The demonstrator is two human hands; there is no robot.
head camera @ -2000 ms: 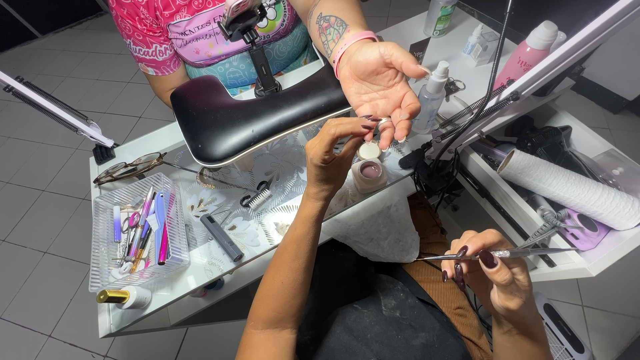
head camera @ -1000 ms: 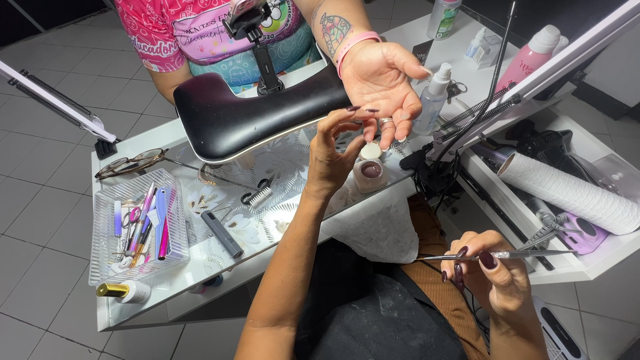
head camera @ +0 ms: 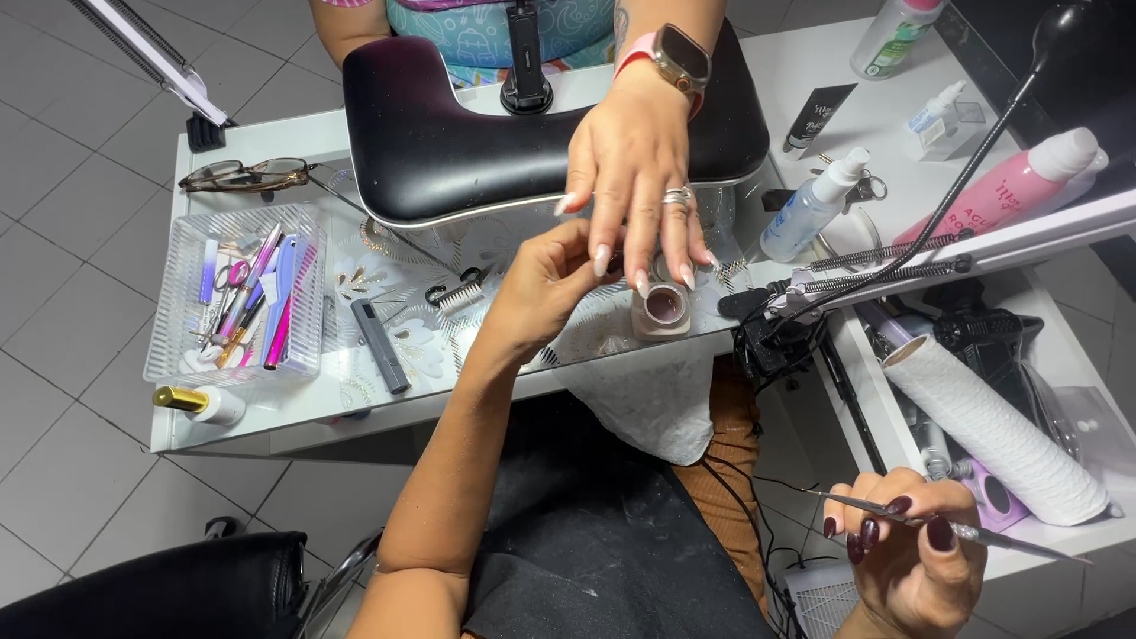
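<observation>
My left hand [head camera: 555, 284] reaches over the glass-topped table, its fingertips at a finger of another person's hand [head camera: 635, 195]. That hand is palm down, with long pale nails, a ring and a watch [head camera: 683, 58] at the wrist. Just below its fingertips stands an open jar [head camera: 664, 311] of mauve-brown product. My right hand [head camera: 914, 541], at the lower right, holds a thin nail brush [head camera: 958, 530] with a glittery handle, its tip pointing left. A white cloth or paper towel [head camera: 652, 408] hangs at the table edge below the jar.
A black armrest [head camera: 550, 160] lies across the table. Left are a clear plastic basket [head camera: 160, 328] of nail tools, eyeglasses [head camera: 257, 175], a gold-capped bottle [head camera: 200, 404], a grey device [head camera: 380, 346] and a nail brush [head camera: 460, 293]. Right are a spray bottle [head camera: 816, 204], a lamp arm [head camera: 1021, 226] and an open drawer with a white roll [head camera: 994, 430].
The other person's hand has turned from palm up to palm down, its fingers now extending over the table. My right hand still holds the brush. The view has shifted noticeably.
</observation>
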